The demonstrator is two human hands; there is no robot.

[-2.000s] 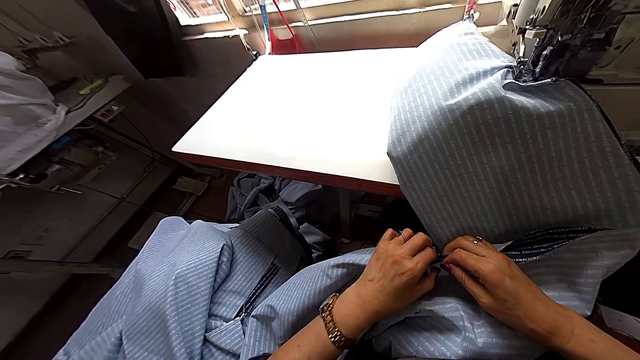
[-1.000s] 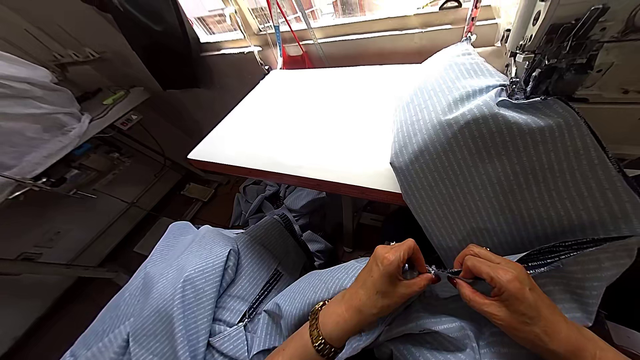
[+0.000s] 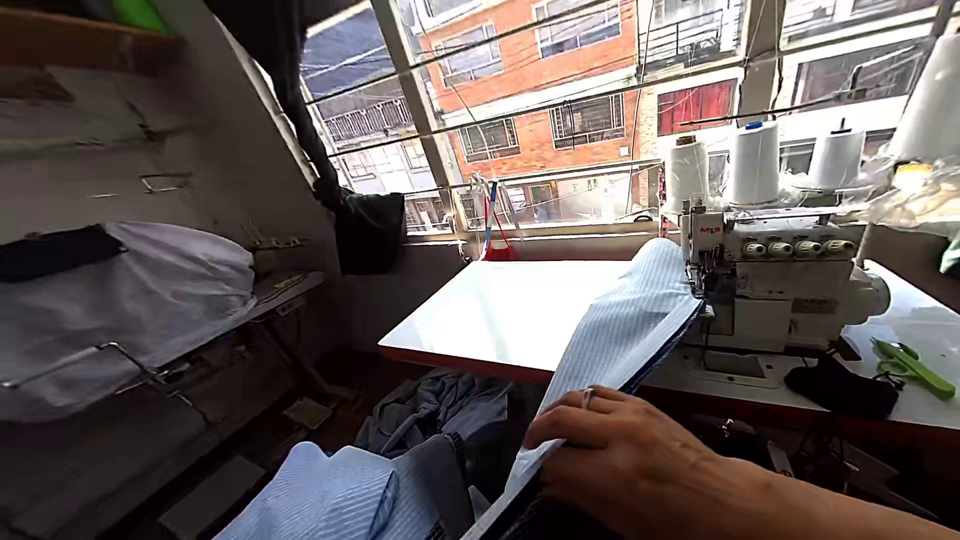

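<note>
A light blue striped fabric piece (image 3: 600, 337) runs from the needle area of a white overlock sewing machine (image 3: 772, 277) down over the front edge of the white table. Its right edge is dark. My right hand (image 3: 615, 450), with a ring on one finger, grips the fabric in front of the table edge. My left hand is outside the frame. More striped fabric (image 3: 330, 487) lies bunched at the lower left.
Thread cones (image 3: 754, 165) stand behind the machine by the window. Green-handled scissors (image 3: 911, 367) and a black cloth item (image 3: 844, 386) lie right of it. The white table (image 3: 495, 315) extends left. Dark grey cloth (image 3: 442, 412) hangs below. A white-covered machine table (image 3: 150, 322) stands left.
The view has tilted up strongly. Both hands were together at the fabric's dark edge; now only my right hand shows, gripping the fabric, which now hangs in a narrower strip from the machine.
</note>
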